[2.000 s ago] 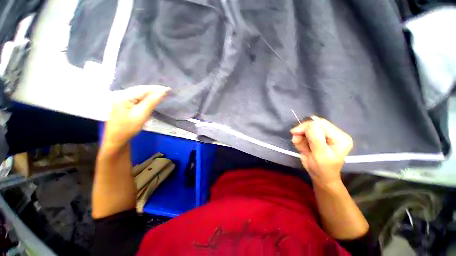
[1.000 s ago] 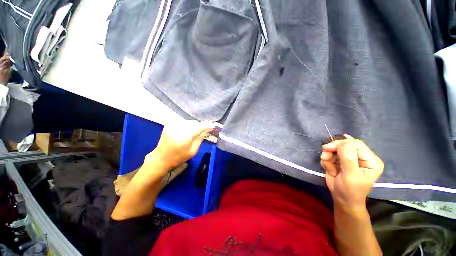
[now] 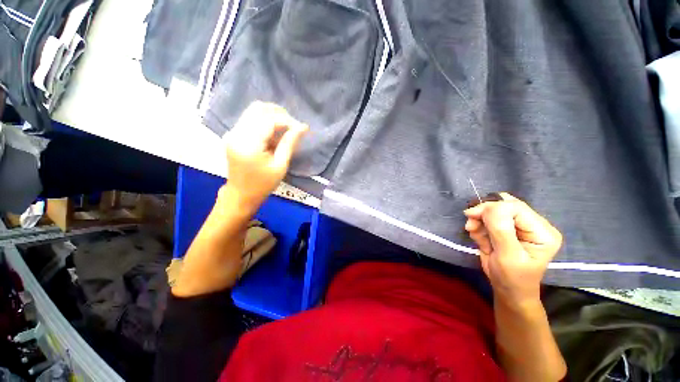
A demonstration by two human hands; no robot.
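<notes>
The dark grey garment [image 3: 432, 149] lies spread on the white table, a white binding line [image 3: 403, 224] along its bottom edge. A rounded grey pocket piece [image 3: 313, 74] lies at its left. My right hand [image 3: 514, 242] pinches a thin needle [image 3: 476, 189] that points up and left, just above the hem; a dark band shows at its fingertips. My left hand [image 3: 261, 149] is raised in front of the pocket piece's lower left, thumb and index finger together. Whether thread is between them cannot be seen.
A blue bin [image 3: 279, 287] with khaki cloth [image 3: 257, 246] sits below the table edge. The white table [image 3: 119, 104] shows at left, with folded grey pieces [image 3: 56, 63] on it. Metal rails stand at lower left. A pale cloth [image 3: 667, 97] lies at the right edge.
My left hand first came down to the hem near the seam, then rose up and left off it. My right hand still holds the needle, a little further left than one second ago.
</notes>
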